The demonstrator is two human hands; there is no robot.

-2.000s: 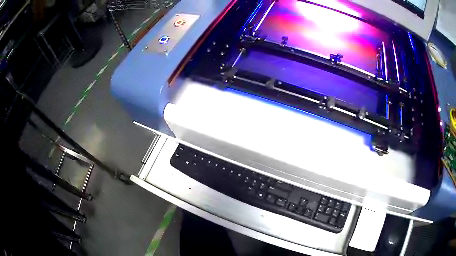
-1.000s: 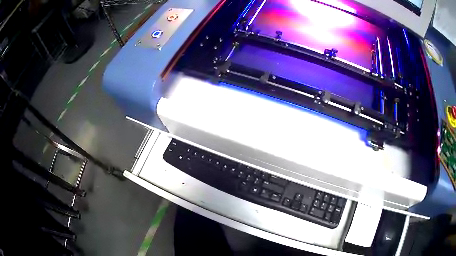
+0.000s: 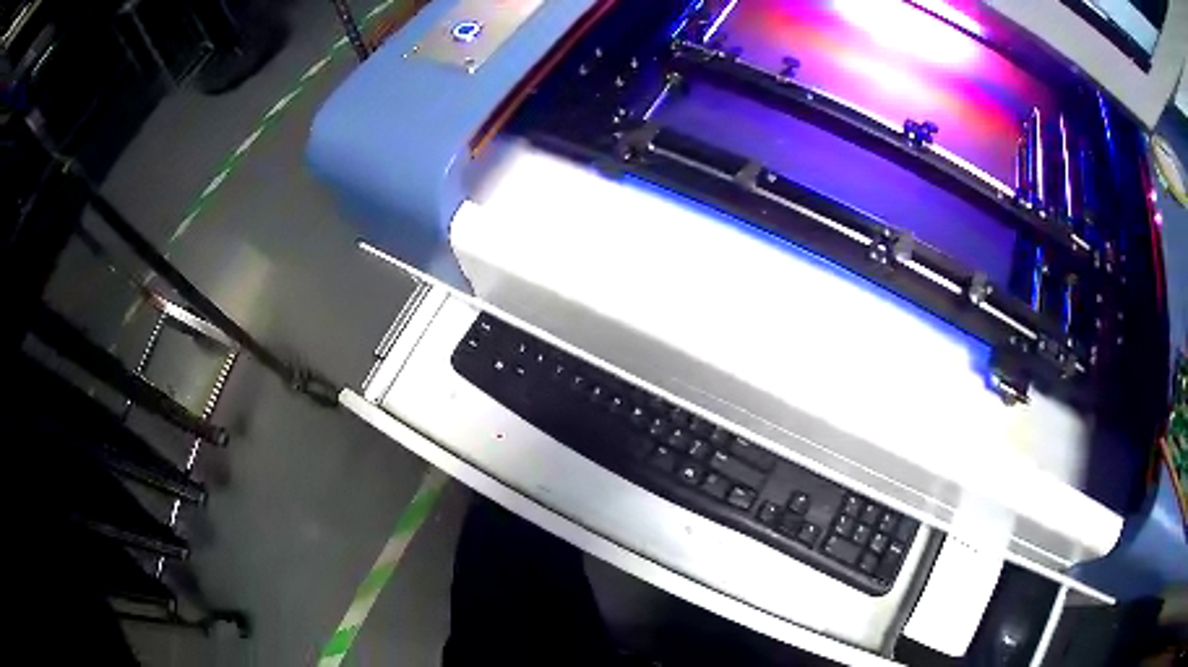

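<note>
No hand is in the picture. The blue-and-white inspection machine (image 3: 378, 143) lies nearest in front of me, its open bay glowing pink and purple. Black clamp rails (image 3: 821, 219) with small clips cross the bay, and I see no panel held between them. A black keyboard (image 3: 691, 456) lies on the white pull-out tray (image 3: 521, 456) below the machine's white front edge. A small dark mouse (image 3: 1014, 625) shows at the tray's right end, hard to make out.
A lit blue button (image 3: 465, 30) is at the machine's upper left. Part of the monitor frame (image 3: 1107, 59) shows top right. A green circuit board panel (image 3: 1179, 424) is cut off at the right edge. Dark rack bars (image 3: 169, 274) stand left, above grey floor with green-and-white tape (image 3: 391, 554).
The view has shifted: compared with one second ago, the machine sits higher and further right in the picture. One button and most of the right-hand panel have left the view. The rails look unmoved.
</note>
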